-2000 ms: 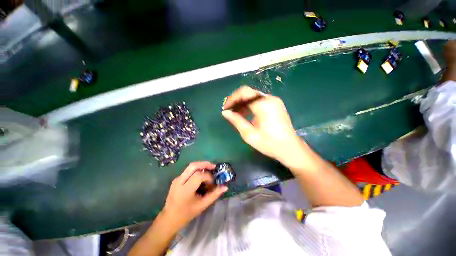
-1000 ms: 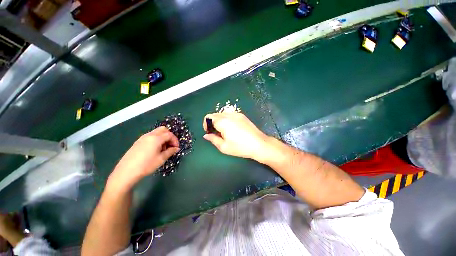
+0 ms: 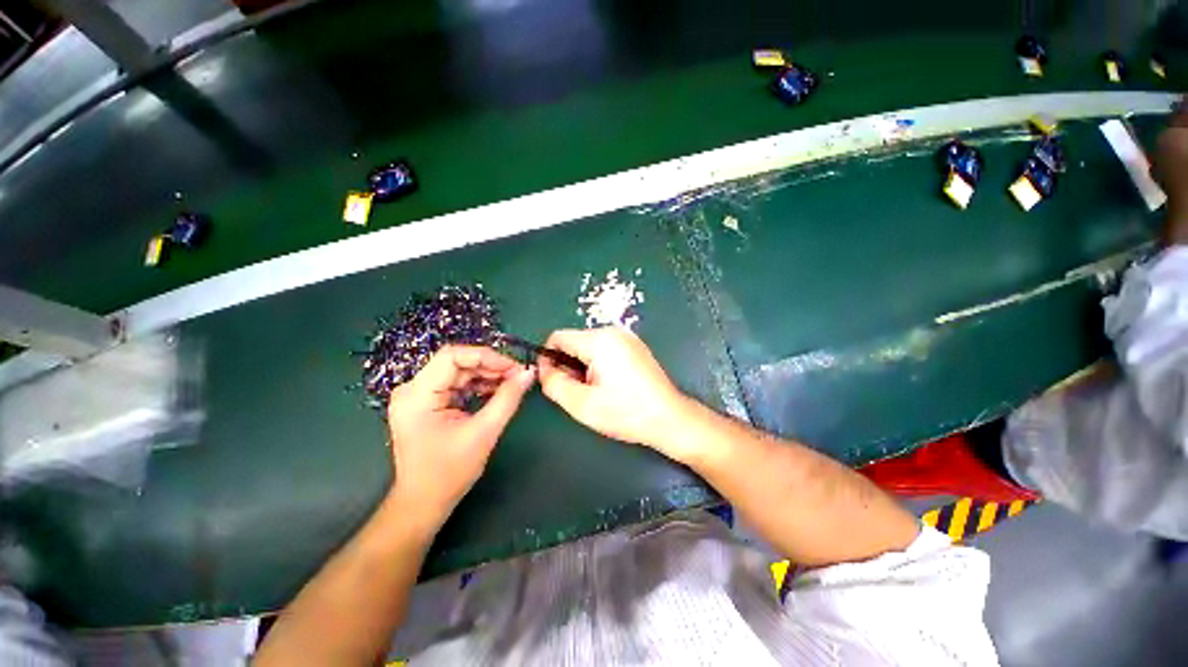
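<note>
My right hand [image 3: 612, 384] grips slim black tweezers [image 3: 545, 352], their tip pointing left over my left fingertips. My left hand [image 3: 456, 411] has thumb and fingers pinched together, touching or almost touching the right fingertips. A tiny piece seems to be between the left fingertips, but it is too small and hidden to name. The pile of dark leaded components [image 3: 424, 336] lies just beyond my left hand. The small pile of pale pieces [image 3: 608, 298] lies just beyond my right hand.
A white rail [image 3: 521, 206] separates the bench from the green conveyor [image 3: 573, 130], which carries spaced electronic units [image 3: 391, 180]. Two units [image 3: 961, 166] lie on the bench at right, near a pale strip [image 3: 1132, 163]. A person's white sleeve [image 3: 1107, 404] is at right. Clear plastic [image 3: 98, 404] lies at left.
My left hand has moved from the dark pile to meet my right hand. My right hand has shifted slightly, uncovering the pale pile. The dark unit held two seconds ago is out of my left hand.
</note>
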